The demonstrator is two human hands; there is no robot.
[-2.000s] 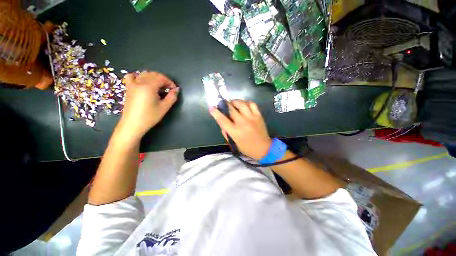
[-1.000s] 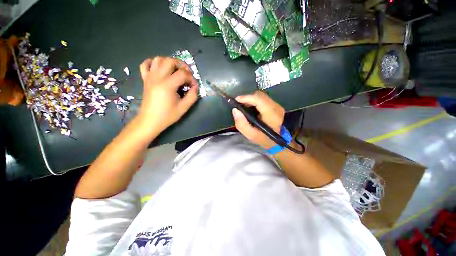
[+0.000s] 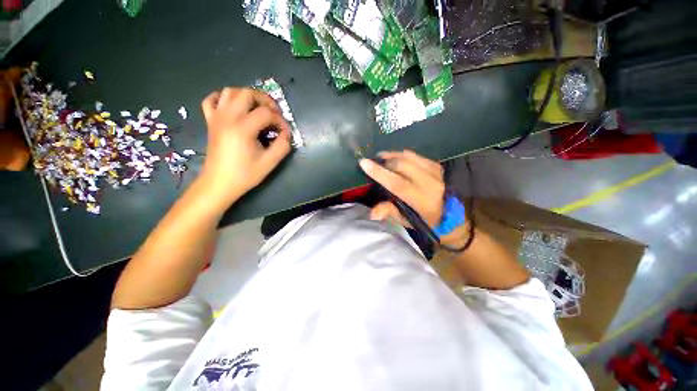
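Note:
A green and silver-white circuit board (image 3: 283, 107) lies on the bench, partly hidden under my left hand (image 3: 243, 136). My left hand is curled with its fingertips together over the board's near part. A small whitish bit shows between the thumb and fingers. My right hand (image 3: 407, 185), with a blue wristband (image 3: 451, 216), holds the soldering iron (image 3: 413, 219) by its black handle. The iron's tip points up and left and is blurred, right of the board and apart from it. The heap of small components (image 3: 99, 149) lies left of my left hand.
A pile of boards (image 3: 355, 38) lies at the back, with one board (image 3: 409, 109) at its near edge. The tip cleaner (image 3: 572, 92) stands at the right bench edge. A pale cable (image 3: 56, 221) runs by the heap. An open cardboard box (image 3: 607, 275) is on the floor.
My left hand has moved right from beside the heap onto the board, holding a small bit. The iron was over the board, and my right hand has drawn it back rightwards. The view has shifted.

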